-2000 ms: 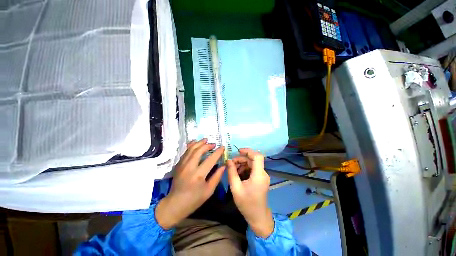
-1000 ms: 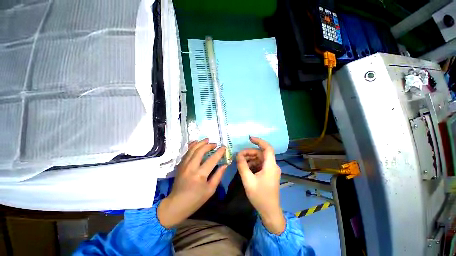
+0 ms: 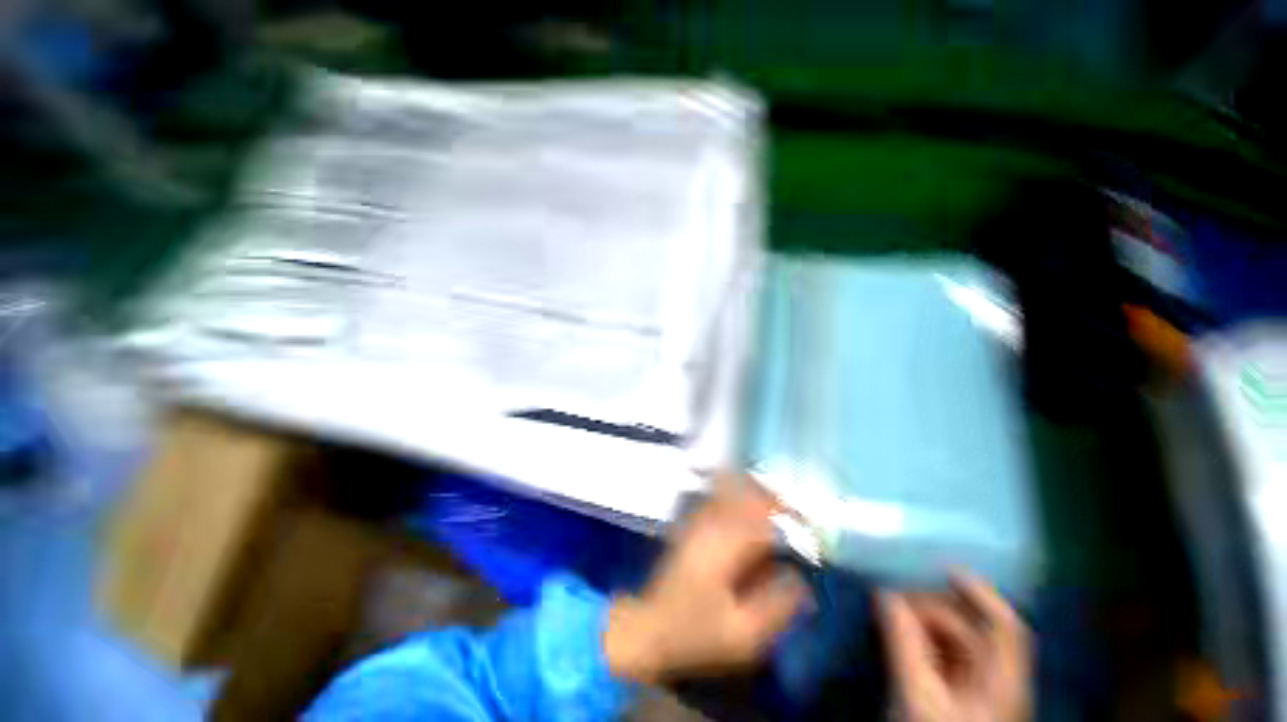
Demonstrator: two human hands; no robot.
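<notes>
The view is strongly blurred. The pale-blue adhesive sheet (image 3: 917,409) lies on the green bench, right of centre. My left hand (image 3: 720,585) is at the sheet's lower left corner, its fingers bent; whether it holds anything cannot be told. My right hand (image 3: 960,649) is at the sheet's lower right edge, cut off by the bottom of the picture. Its thumb and fingers are near each other, but blur hides whether something tiny is between them. The liner strip and the rows of marks cannot be made out.
The wide stack of blister trays (image 3: 494,268) with white interleaf stands left of the sheet. A brown cardboard box (image 3: 212,529) is at lower left. The machine's pale edge (image 3: 1249,451) is at far right, with a blurred orange plug (image 3: 1160,341) near it.
The camera view has swung left, so trays, sheet and machine appear further right and blurred. My left hand has lifted from its flat spread pose; my right hand is lower in the picture.
</notes>
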